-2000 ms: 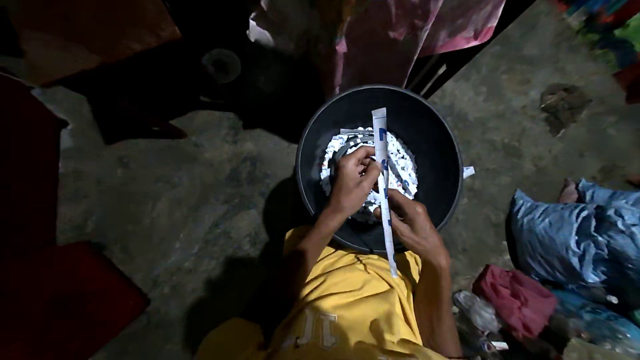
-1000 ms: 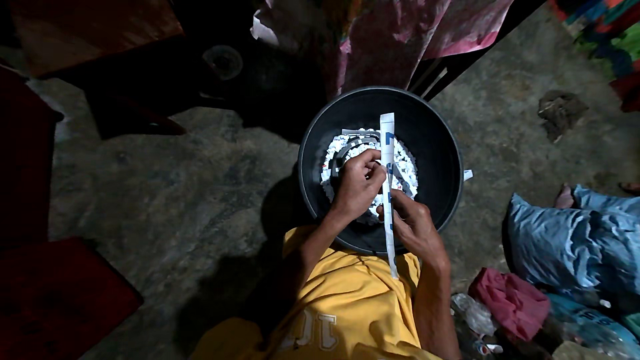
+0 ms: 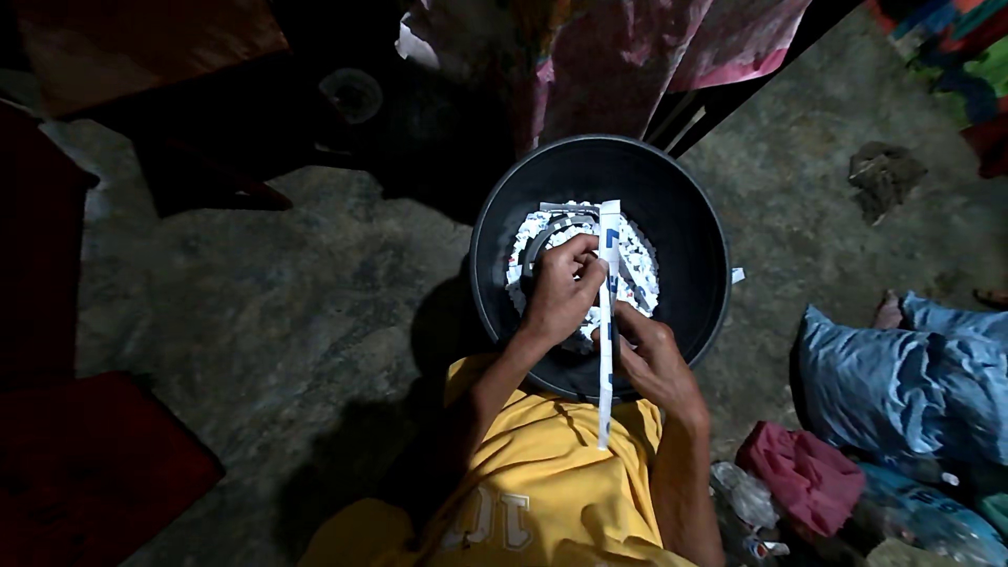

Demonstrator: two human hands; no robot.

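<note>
A long white paper strip with blue print [image 3: 606, 331] stands lengthwise over a round black plastic tub [image 3: 713, 236]. My left hand [image 3: 563, 287] pinches the strip's left edge at the upper middle, between thumb and fingers. Lower down, my right hand [image 3: 650, 350] is at the strip's right side; its fingertips are partly hidden, and it seems to hold the strip too. Many small white paper pieces [image 3: 642, 252] lie in the tub under my hands, with longer grey strips [image 3: 551, 232] on them, one of them curved.
Pink patterned cloth [image 3: 606, 71] hangs beyond the tub. Blue cloth bundles or pillows [image 3: 874, 378], a pink cloth [image 3: 803, 476] and clear plastic bags [image 3: 744, 492] lie on the floor at right. A dark rag [image 3: 886, 177] is at upper right, and a red item [image 3: 94, 465] at lower left.
</note>
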